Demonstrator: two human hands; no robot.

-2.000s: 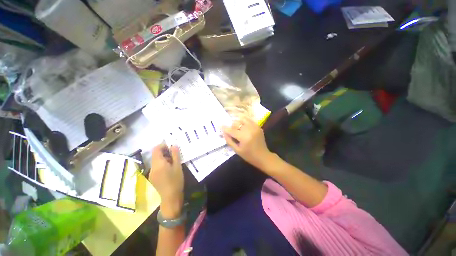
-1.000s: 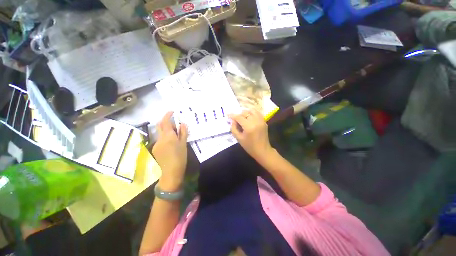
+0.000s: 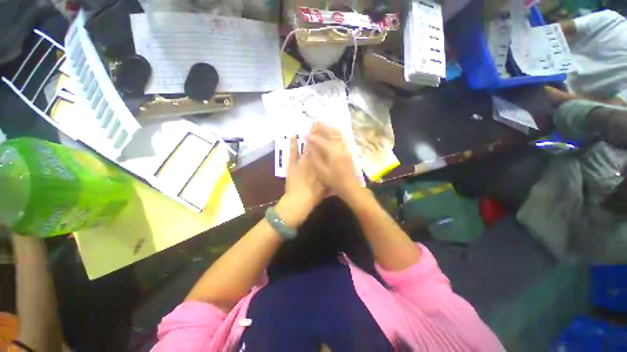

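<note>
A white instruction leaflet [image 3: 309,103] with black print lies flat in front of me at the table's near edge. My left hand [image 3: 302,172] and my right hand [image 3: 331,157] are together on its lower part, the right partly over the left. The fingers overlap, so whether they pinch the paper is hidden. A pile of folded leaflets [image 3: 424,45] stands behind, to the right, at the small carton.
A green bottle [image 3: 62,185] and yellow paper [image 3: 158,223] are at left, beside a white rack [image 3: 103,93]. A clear bag [image 3: 371,130] lies right of the leaflet. A blue bin [image 3: 481,62] holds leaflets near another person's arm [image 3: 591,120].
My hands have come together from the leaflet's two sides and now overlap on its lower part. The view has shifted, showing more of the blue bin and another person at right.
</note>
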